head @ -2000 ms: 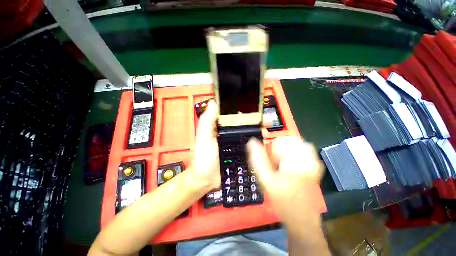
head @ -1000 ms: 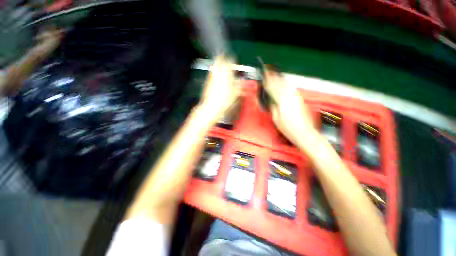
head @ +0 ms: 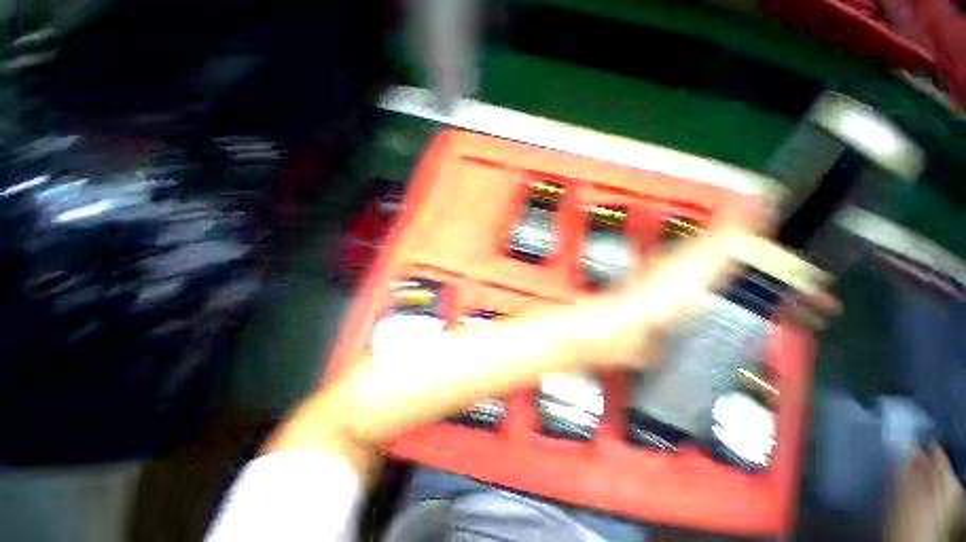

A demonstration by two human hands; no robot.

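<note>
The view is blurred. My left hand (head: pixel 678 291) reaches across the red-orange tray (head: pixel 593 482) and is closed around an open flip phone (head: pixel 704 355). The phone is tilted above the tray's right part, its keypad half glaring silvery toward me and its screen half pointing to the upper right. Several closed flip phones (head: pixel 604 249) lie in the tray pockets; the top left pocket is empty. A blurred skin-toned shape, possibly my right hand (head: pixel 924 492), is at the lower right edge, cut off; its fingers cannot be made out.
A glossy black wrapped crate (head: pixel 127 265) stands at left. Behind the tray run a pale metal edge strip (head: pixel 572 140), a pale post (head: pixel 443 53) and the green belt (head: pixel 636 90). Blurred pale and grey stacks (head: pixel 884 418) lie right of the tray. Red trays (head: pixel 858 26) show at the upper right.
My left hand has moved from the tray's upper left to its right side and now holds an open phone. My right forearm has left the tray area. The top left pocket is now seen empty.
</note>
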